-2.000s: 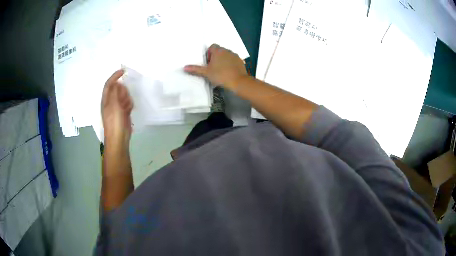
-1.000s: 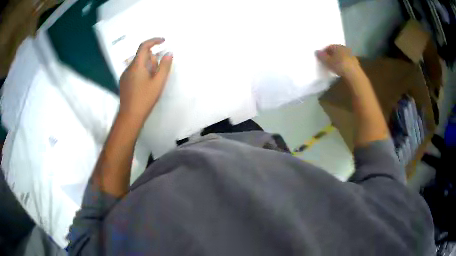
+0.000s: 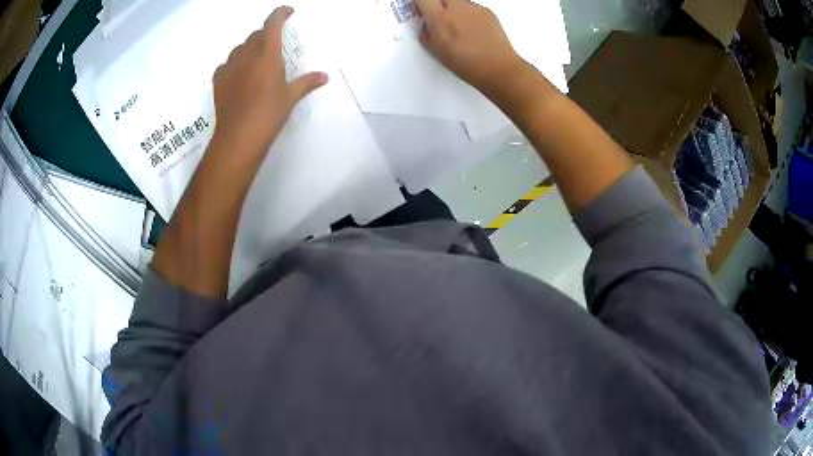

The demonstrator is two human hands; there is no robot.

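Observation:
A box blank (image 3: 303, 187), a white die-cut sheet with dark Chinese print, lies in front of my body on other white sheets. My left hand (image 3: 258, 89) rests on it with thumb and fingers spread, holding nothing. My right hand (image 3: 459, 40) is at the top, its fingertips pressed at a small grey-blue printed patch (image 3: 404, 10), perhaps a label. The fingertips hide part of the patch, and I cannot tell whether they grip anything.
More white blanks (image 3: 67, 312) lie at the left beside the green mat (image 3: 116, 134). An open brown carton (image 3: 624, 89) with small grey-white packed items stands at the right. Yellow-black floor tape (image 3: 520, 207) shows beyond the sheets' near edge.
The view has shifted and the glare has faded, so print shows. My right hand has moved from the blank's right edge inward to the printed patch. My left hand stays on the blank's left part.

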